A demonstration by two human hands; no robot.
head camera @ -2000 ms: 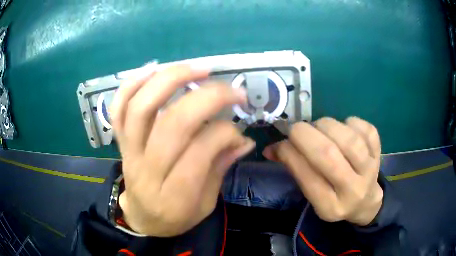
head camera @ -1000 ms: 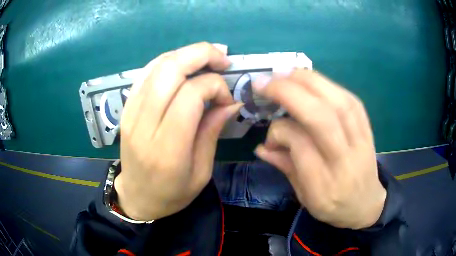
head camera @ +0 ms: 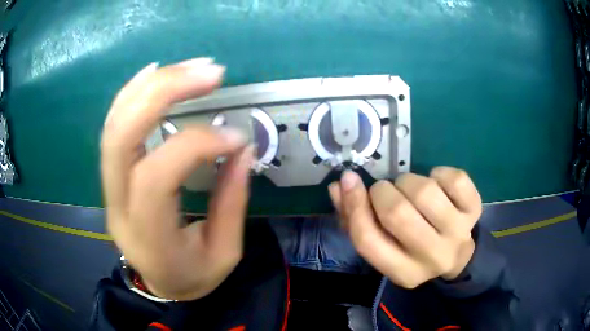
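A silver-grey housing plate [head camera: 296, 155] lies on the green mat, its straight raised rim at the far side. The right round opening [head camera: 345, 131] is fully in view, with a grey centre tongue and small shiny fittings [head camera: 348, 158] at its lower rim. My left hand [head camera: 174, 174] is blurred and raised over the plate's left part, hiding much of the left and middle openings. Its thumb and forefinger tips come together over the middle opening; no part shows between them. My right hand [head camera: 414, 223] has curled fingers, with fingertips at the right opening's lower edge; whether they hold anything is hidden.
The shiny green mat [head camera: 491, 77] lies around the plate, and its near edge runs just below it. Silver pieces [head camera: 5, 152] show at the far left edge. Dark, blurred shapes [head camera: 580, 129] stand at the far right edge. Grey floor with yellow lines lies below.
My left hand has moved left, uncovering part of the middle opening. My right hand has come down off the right opening to its lower edge. The plate has shifted slightly right.
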